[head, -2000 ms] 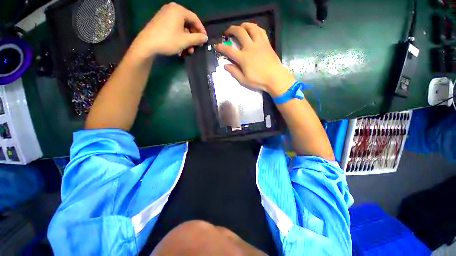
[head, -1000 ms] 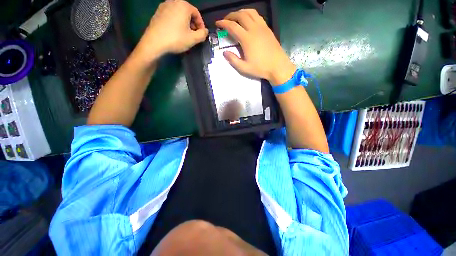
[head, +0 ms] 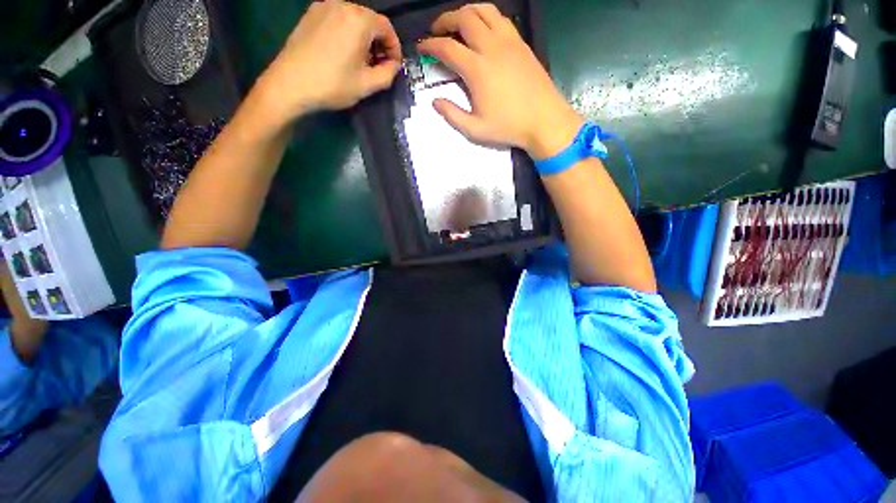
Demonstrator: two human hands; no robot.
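Note:
An open device unit with a silvery-white face lies in a black foam fixture tray in front of me. A green patch shows at its top end. My left hand is at the tray's top left corner, thumb and fingertips pinched together; whether a small part is between them cannot be seen. My right hand rests over the top right of the unit, fingers spread and bent, fingertips near the green patch. A blue wrist strap is on my right wrist.
A parts tray at left holds a round screw dish and a pile of small dark components. A white compartment tray and purple-ringed cylinder stand far left. A slim black box and white lead rack are at right. Another person's arm shows at far left.
The view has shifted slightly, and the hanging screwdriver tip has left the top of the picture. Both hands stay at the unit's top end. Another person's arm has appeared at far left.

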